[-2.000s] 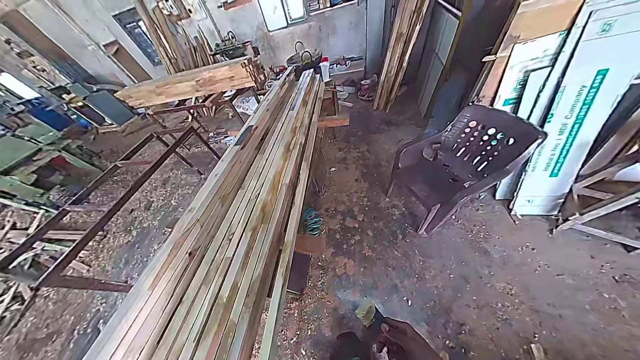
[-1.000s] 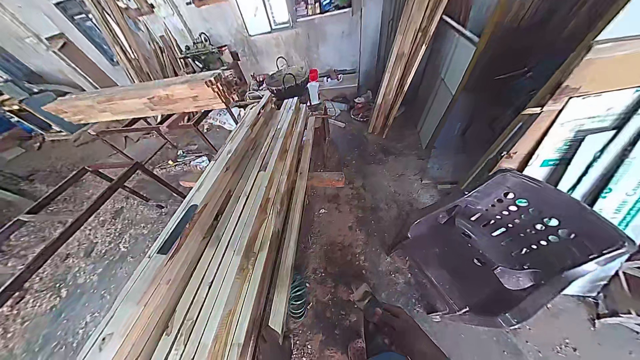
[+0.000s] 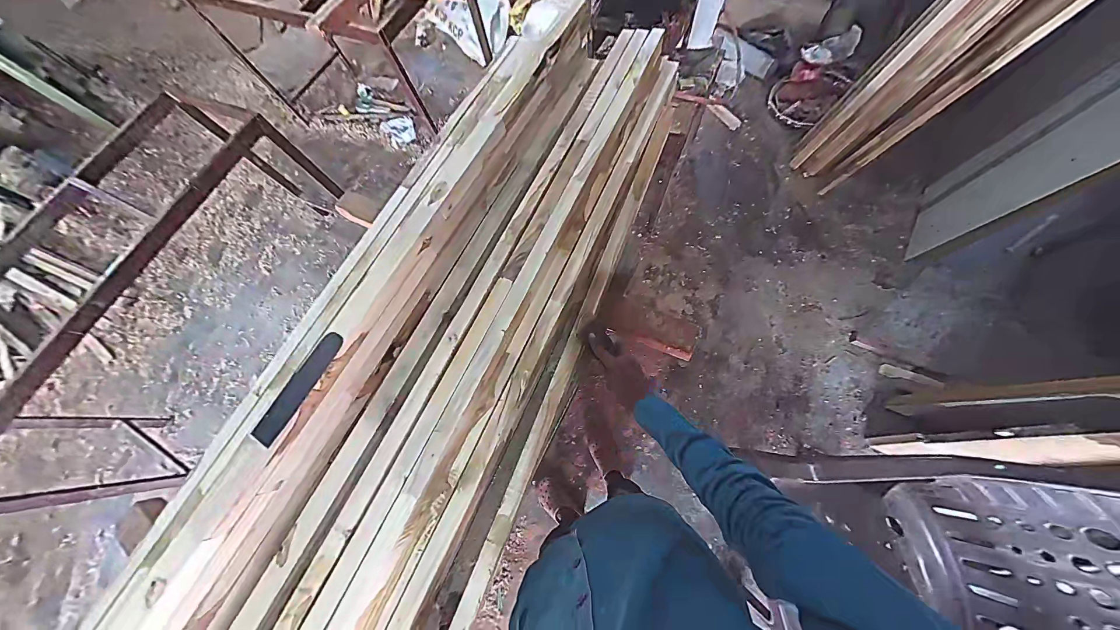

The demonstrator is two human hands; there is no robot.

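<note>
A long stack of planed wooden strips [image 3: 472, 324] runs from the lower left to the top middle of the head view. My right hand [image 3: 617, 366], at the end of a blue sleeve, reaches the stack's right side, its fingertips at the edge of an outer wooden strip [image 3: 560, 385]. Whether the fingers close around that strip is unclear. A dark flat bar-shaped object [image 3: 297, 389] lies on the boards at the stack's left side. My left hand is out of view.
Dark metal frames [image 3: 166, 236] stand left of the stack. A reddish wooden crosspiece [image 3: 656, 331] juts out under its right side. Upright planks [image 3: 927, 87] lean at the upper right. A perforated plastic chair [image 3: 1015, 551] is at the lower right. Shavings litter the floor [image 3: 752, 289].
My right hand, low in the frame and off the stack earlier, is now at its right edge with the arm stretched out. The view has tipped down toward the boards.
</note>
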